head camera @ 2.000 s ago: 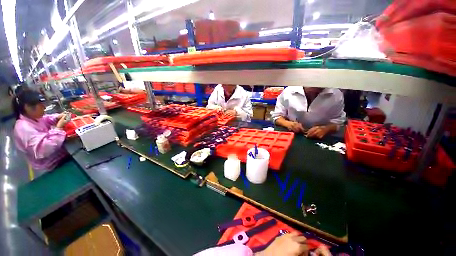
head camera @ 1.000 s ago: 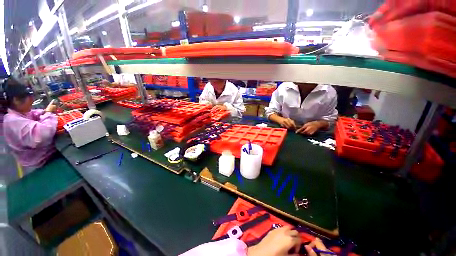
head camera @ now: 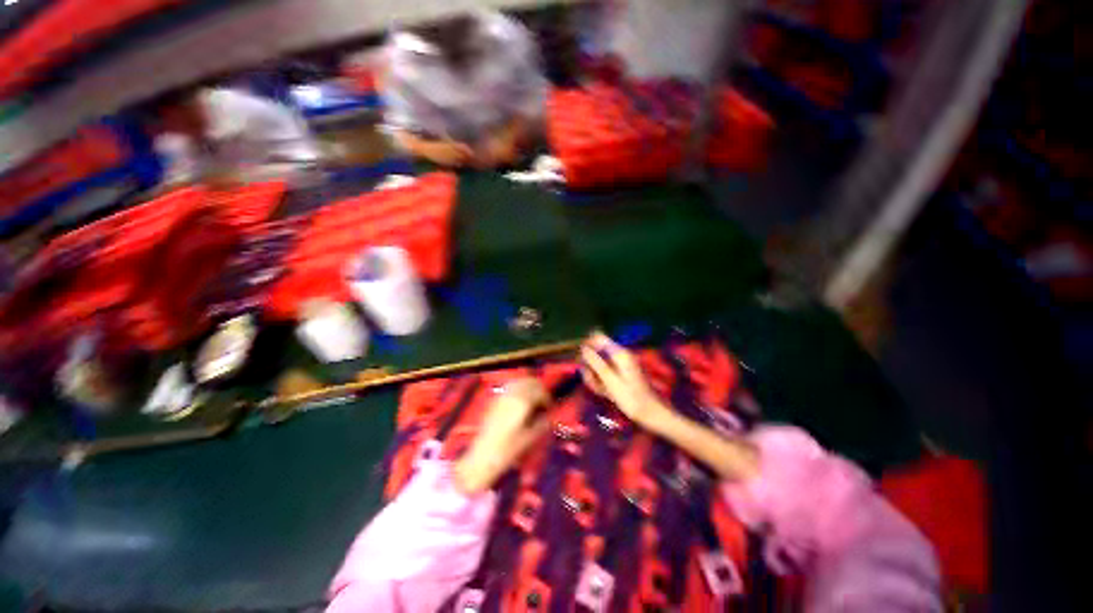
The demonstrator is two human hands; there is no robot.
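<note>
The orange-red watch tray (head camera: 414, 407) lies in front of me, covered with rows of dark-strapped watches (head camera: 581, 493) bearing small pale or red squares. My left hand (head camera: 509, 425) is over the tray's upper left part. My right hand (head camera: 617, 377) is at the tray's far edge, with its fingers near a dark strap (head camera: 566, 386) that lies between the two hands. The frame is badly blurred, so the fingers' grip cannot be made out. Something blue (head camera: 626, 334) shows just beyond my right hand.
Beyond a raised board's wooden edge (head camera: 479, 362) stand a white cup (head camera: 391, 291) and a white bottle (head camera: 332, 331), with blue sticks (head camera: 479, 302) beside them. More orange-red trays (head camera: 378, 234) lie behind. A person in white (head camera: 462, 90) sits across the bench.
The view has swung right and down and tilted. The watch tray and both my forearms now show much more fully. My hands now show at the tray's far part, spaced apart.
</note>
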